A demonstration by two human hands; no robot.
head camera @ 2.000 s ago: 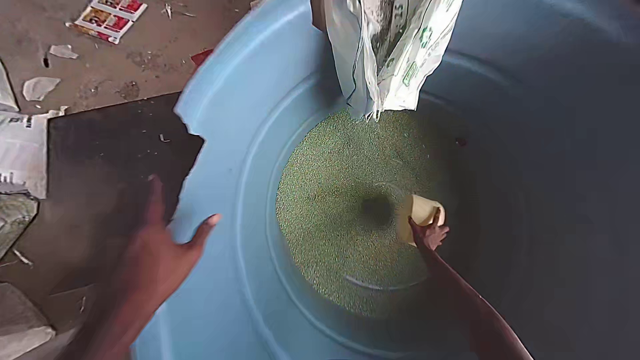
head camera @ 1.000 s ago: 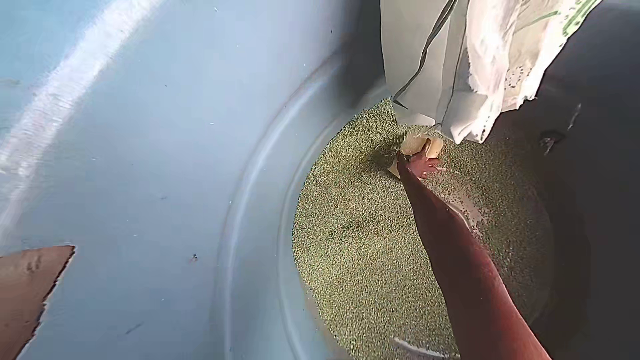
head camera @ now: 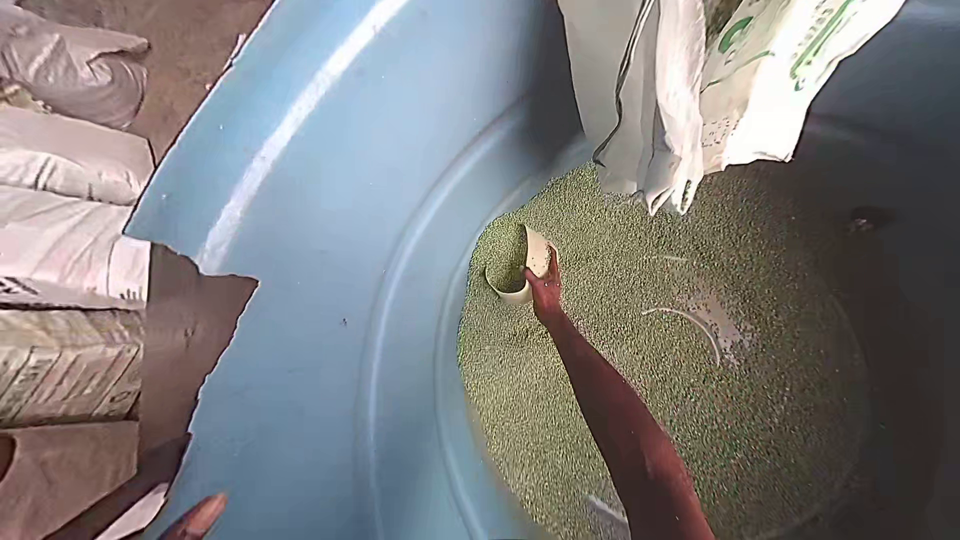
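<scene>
My right hand (head camera: 547, 289) grips a cream plastic scoop or cut container (head camera: 538, 253), whose open side faces left and is partly sunk in small green grains (head camera: 585, 375). The grains cover the bottom of a large blue plastic tank (head camera: 322, 247), and curved bits of its floor show through them at the right. At the lower left edge only a finger of my left hand (head camera: 196, 517) shows, by the tank's side; the rest is cut off, so what it holds cannot be told.
A white woven sack (head camera: 637, 97) with green print hangs into the tank at the top. The tank's rim is jagged at the left. Outside it, several filled sacks (head camera: 67, 244) lie stacked on a brown floor (head camera: 176, 67).
My right hand and the scoop have moved from near the hanging sack's lower end to the left side of the grains. A finger of my left hand has come into view.
</scene>
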